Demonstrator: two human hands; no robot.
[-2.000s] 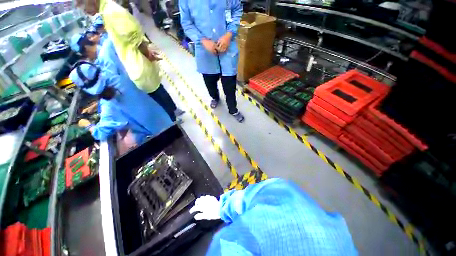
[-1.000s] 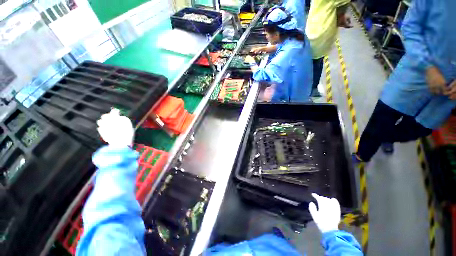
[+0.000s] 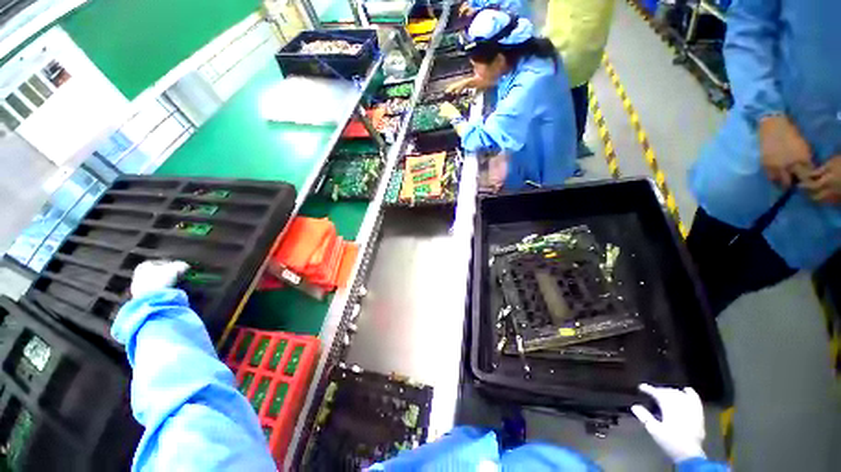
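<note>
My gloved left hand (image 3: 159,277) is over the black blister tray (image 3: 138,226) at the left, its fingers at a small green board (image 3: 201,277). Whether it grips the board cannot be told. The tray holds other small green boards in its pockets. My gloved right hand (image 3: 675,422) is at the near right corner of the black bin (image 3: 687,369), thumb and fingers apart, nothing seen in it. Black fixtures (image 3: 562,290) lie piled in the bin.
A red blister tray (image 3: 272,369) with small boards lies beside the line rail (image 3: 447,369). A black fixture (image 3: 373,419) is on the line, nearest me. Folded red trays (image 3: 309,253) sit on the green shelf. One person works farther up the line; another stands beyond the bin.
The view has swung from the aisle to the line and shelf. My left hand has come into view and moved down onto the black blister tray. My right hand stays near the bin's edge.
</note>
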